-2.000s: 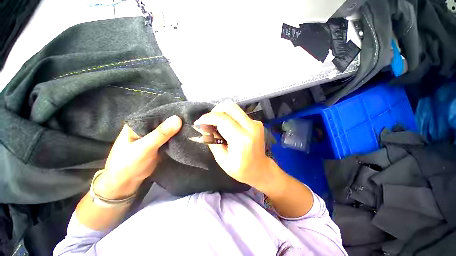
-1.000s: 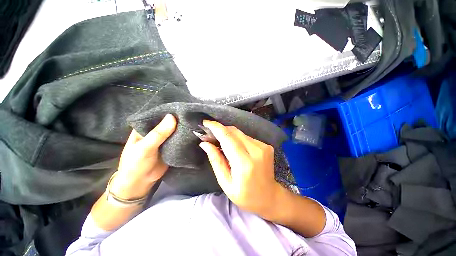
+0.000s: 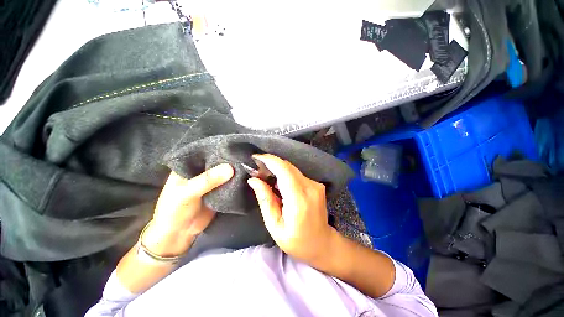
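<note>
A dark charcoal garment [image 3: 117, 148] lies over the white table's left part and my lap, with yellowish stitch lines on it. My left hand [image 3: 185, 204] pinches the garment's folded edge, thumb on top and the fingers hidden beneath. My right hand [image 3: 290, 204] holds small thread snips [image 3: 252, 169] between thumb and fingers. Their pointed tip is at the cloth, just right of my left thumb. The handle end is hidden in my palm. Whether the tip touches a stitch is too small to tell.
The white table [image 3: 297, 68] has black fabric scraps [image 3: 408, 42] at its right end. Dark cloth [image 3: 485, 56] hangs over that end. Below are a blue crate [image 3: 476, 145] with a clear plastic container [image 3: 380, 164] beside it, and a heap of dark cut pieces [image 3: 519, 235] at lower right.
From two seconds ago, the garment's edge has spread out to the right and my right hand's grip on the snips has changed. Over the last second, my left thumb moved slightly right and down.
</note>
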